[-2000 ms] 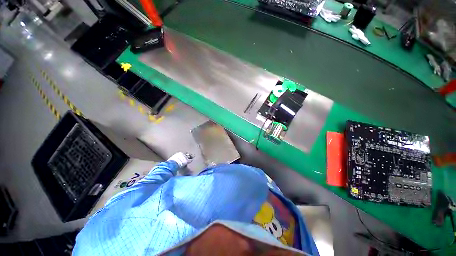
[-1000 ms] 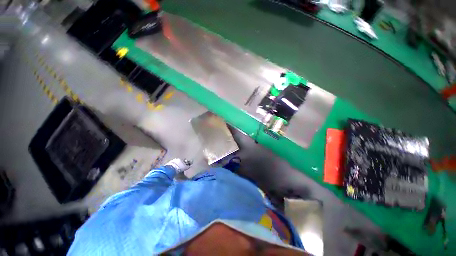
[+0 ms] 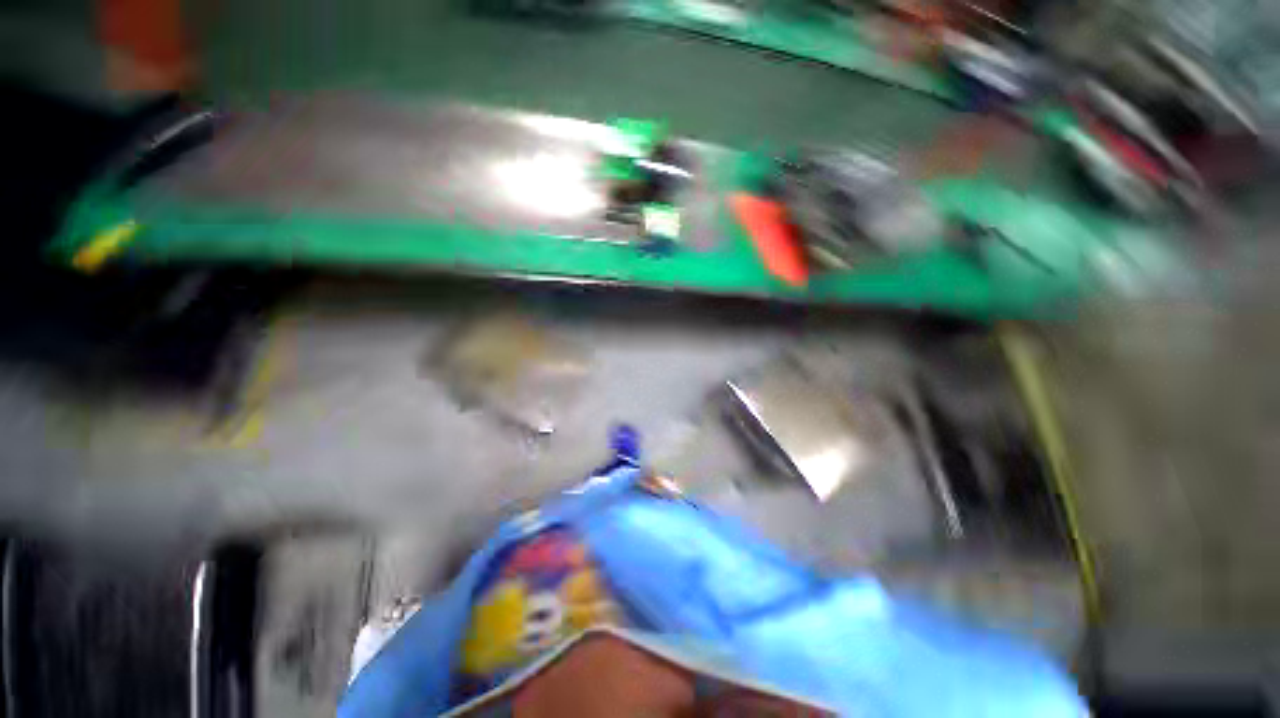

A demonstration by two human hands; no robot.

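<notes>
The picture is strongly blurred. My left hand [image 3: 376,634], in a white glove, shows small at the lower left beside the blue sleeve; its fingers cannot be made out. My right hand is out of view; only the right sleeve runs to the bottom right. Ahead is the green bench edge [image 3: 463,253] with a steel sheet [image 3: 351,161] on it. A dark item with green parts [image 3: 646,183] stands at the sheet's right end. Right of it lie a red pad [image 3: 772,239] and a blurred dark and grey board [image 3: 863,204].
Two square metal stools, left [image 3: 505,362] and right [image 3: 814,421], stand on the floor before the bench. A blue shoe tip [image 3: 625,446] shows between them. A yellow item [image 3: 105,246] is at the bench's left end. Dark blurred shapes stand at the lower left.
The view has swung round, so the bench now runs nearly level across the top. The tote with the dark board has left view. My left hand appears lower and further left.
</notes>
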